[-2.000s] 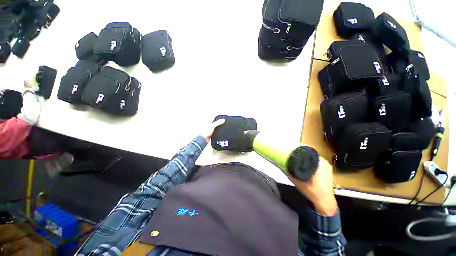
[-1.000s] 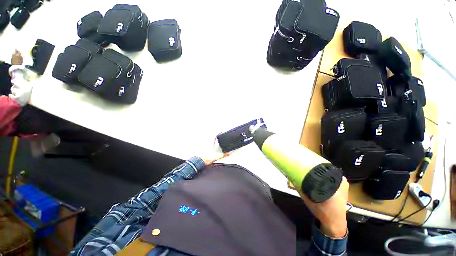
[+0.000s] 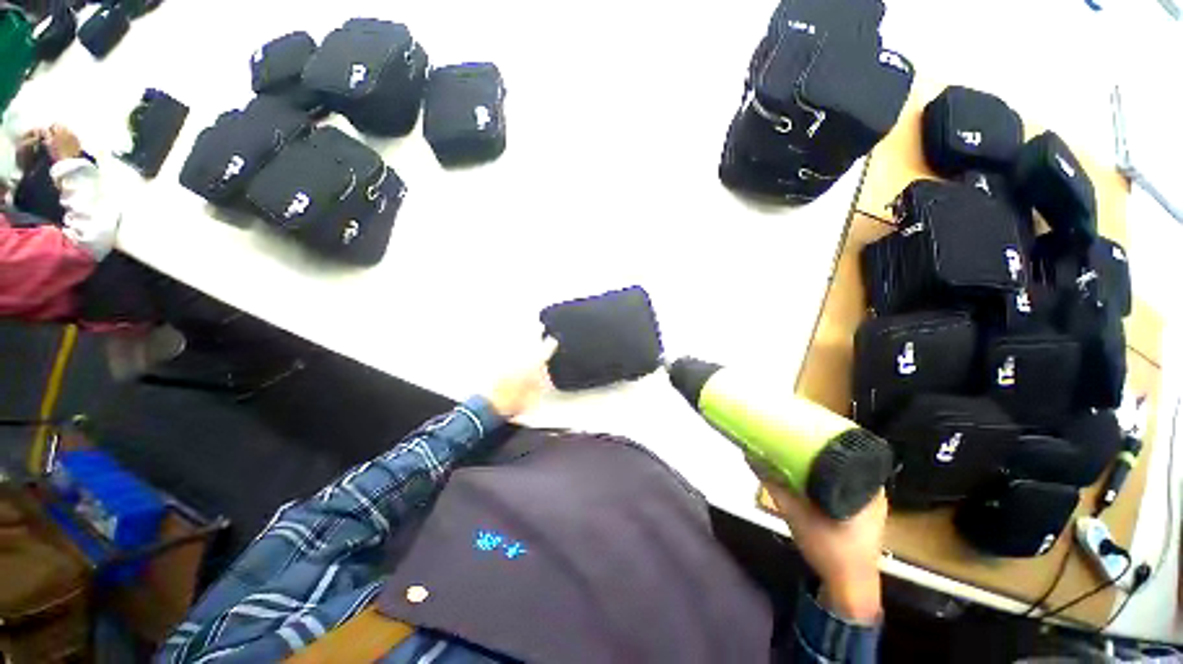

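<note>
A small black bag (image 3: 603,337) lies near the table's front edge, a broad plain face up, with no logo showing. My left hand (image 3: 522,383) holds it at its left edge, with the fingertips at the bag's side. My right hand (image 3: 830,529) is closed round the lime-green hot air gun (image 3: 776,428). The gun's dark nozzle points left at the bag's right edge, close to it. The underside of the bag is hidden.
Black bags stand in a pile on the cardboard (image 3: 830,324) at right, in a stack (image 3: 817,97) at far centre and in a group (image 3: 318,175) at left. A power strip (image 3: 1100,545) lies at right. Another person's hands (image 3: 52,143) are at far left.
The bag was first logo side up, then tilted with a narrow side up; now a plain broad face shows. The gun's nozzle has moved from over the bag to beside its right edge.
</note>
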